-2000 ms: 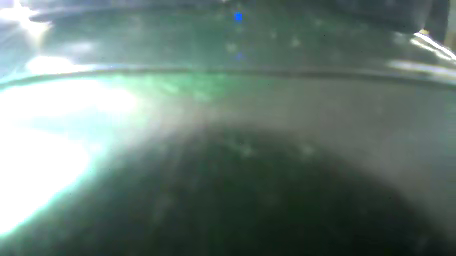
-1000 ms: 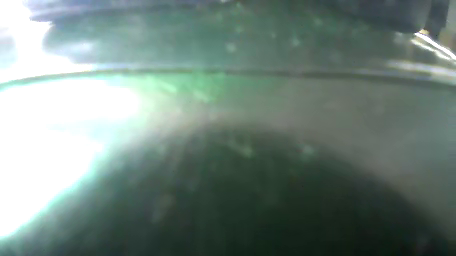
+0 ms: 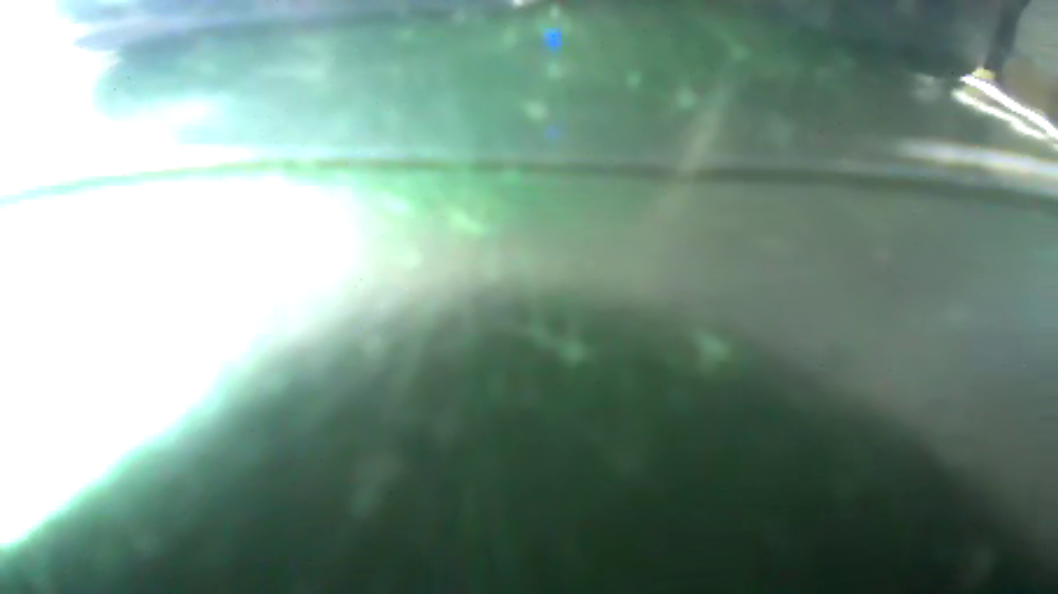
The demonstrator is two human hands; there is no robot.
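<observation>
The view is heavily blurred and hazy, and no work object can be made out. A dark green rounded area (image 3: pixel 557 464) fills the lower middle. A thin dark curved line (image 3: pixel 580 172) crosses the whole width in the upper part. Neither my left hand nor my right hand can be seen.
A very bright white glare (image 3: pixel 139 313) covers the left side. A small blue spot (image 3: pixel 553 41) shows at the top middle. A dark narrow shape (image 3: pixel 1006 37) and bright thin streaks (image 3: pixel 1007 104) are at the upper right. A grey haze lies across the right.
The white glare at the left has spread and brightened. The blue spot, absent one second ago, shows again. The dark shape at the upper right looks narrower, and a faint pale streak has appeared right of the middle.
</observation>
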